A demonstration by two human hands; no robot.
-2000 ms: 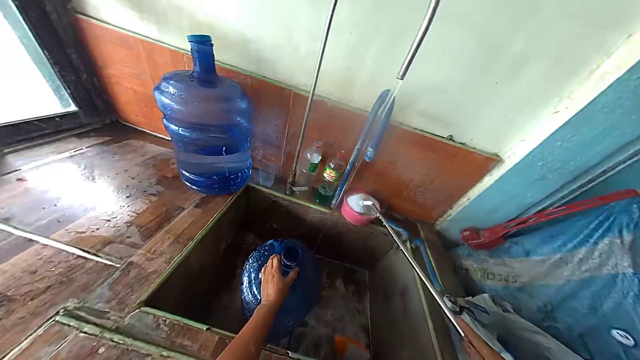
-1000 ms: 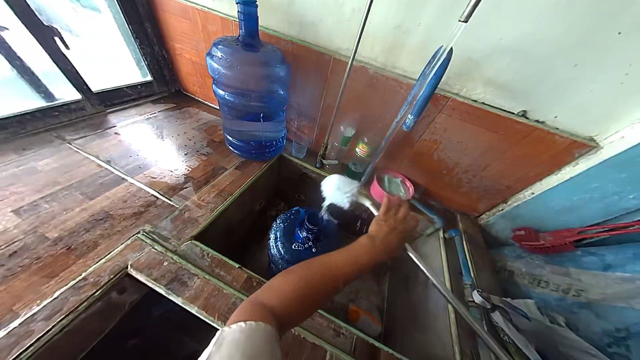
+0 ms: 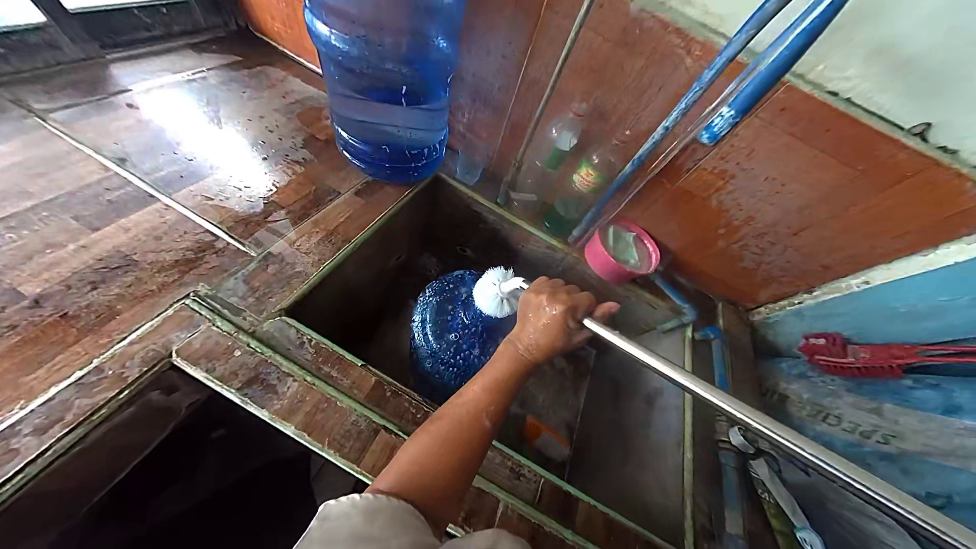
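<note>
My left hand (image 3: 555, 319) is closed round the metal rod (image 3: 732, 404) of a long-handled brush, close behind its head. The white bristle head (image 3: 497, 292) is above the shoulder of a blue plastic water jug (image 3: 450, 335) in the tiled basin; my hand, forearm and the brush cover part of the jug, and its neck cannot be seen. The rod runs out of view at the lower right. My right hand is not in view.
Another blue jug (image 3: 393, 99), partly filled, stands on the wet tiled ledge (image 3: 168, 191). Plastic bottles (image 3: 583, 183), a pink tub (image 3: 621, 252) and blue pipes (image 3: 762, 76) are behind the basin. A red brush (image 3: 862, 354) lies right; a dark opening (image 3: 198, 465) is lower left.
My left hand was on the jug's neck two seconds ago and has since moved to the brush rod. The brush head has come down over the jug. The view has moved closer to the basin.
</note>
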